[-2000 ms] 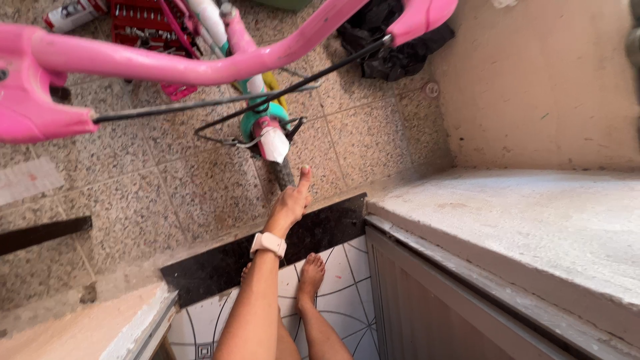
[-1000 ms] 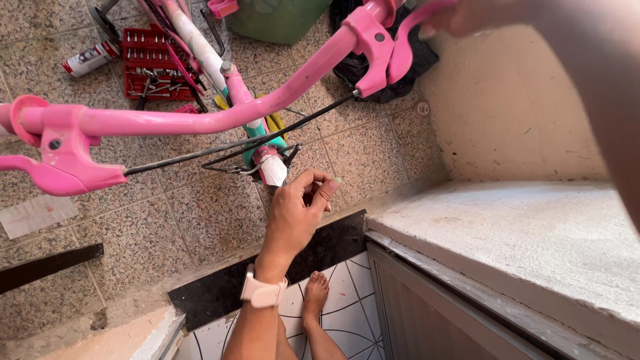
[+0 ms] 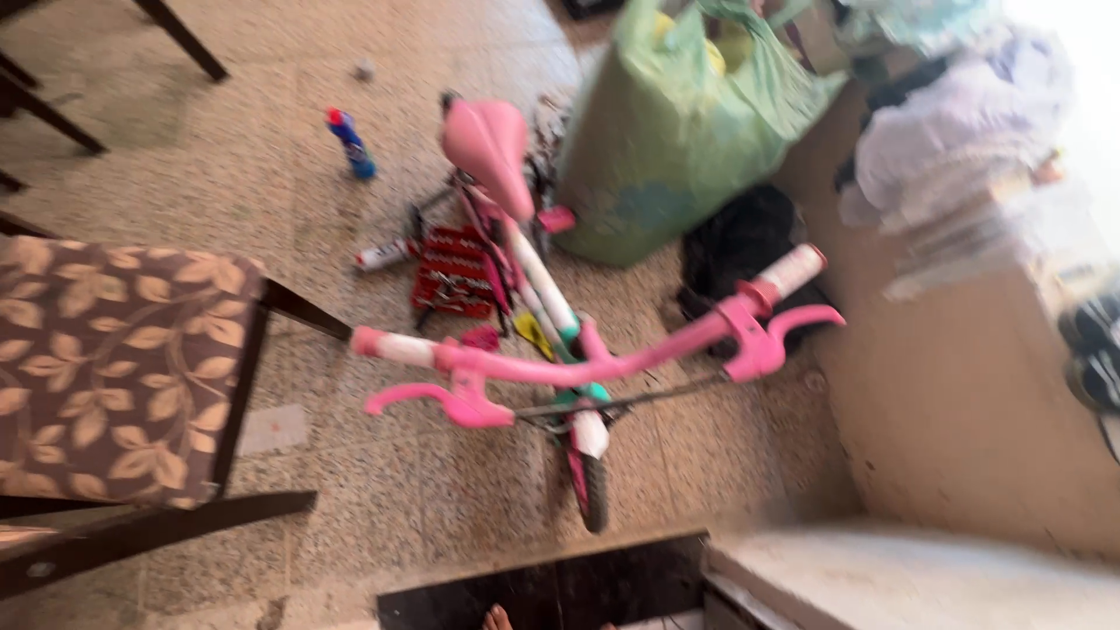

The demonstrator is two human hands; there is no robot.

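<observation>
Neither of my hands shows in the head view now. A small bicycle stands upright, its pink handlebar (image 3: 560, 372) running across the middle of the view. Pink brake levers, the left one (image 3: 407, 395) and the right one (image 3: 809, 317), sit below pale grips with pink-red ends. The front tyre (image 3: 595, 494) points down toward the dark threshold. Behind the bar are the white and teal frame (image 3: 538, 276) and the pink saddle (image 3: 492, 153). Beside the frame a red tool tray (image 3: 451, 267) with sockets lies on the floor.
A chair with a leaf-patterned seat (image 3: 114, 367) stands at left. A large green plastic bag (image 3: 674, 149) and a black bag (image 3: 744, 245) are by the wall. A spray can (image 3: 385, 255) and a blue bottle (image 3: 353, 144) lie on the floor. A dark threshold (image 3: 542, 582) crosses the bottom.
Both hands have left the view; one second ago one was near the front wheel and the other at the right brake lever. The view has moved back, showing the whole bicycle.
</observation>
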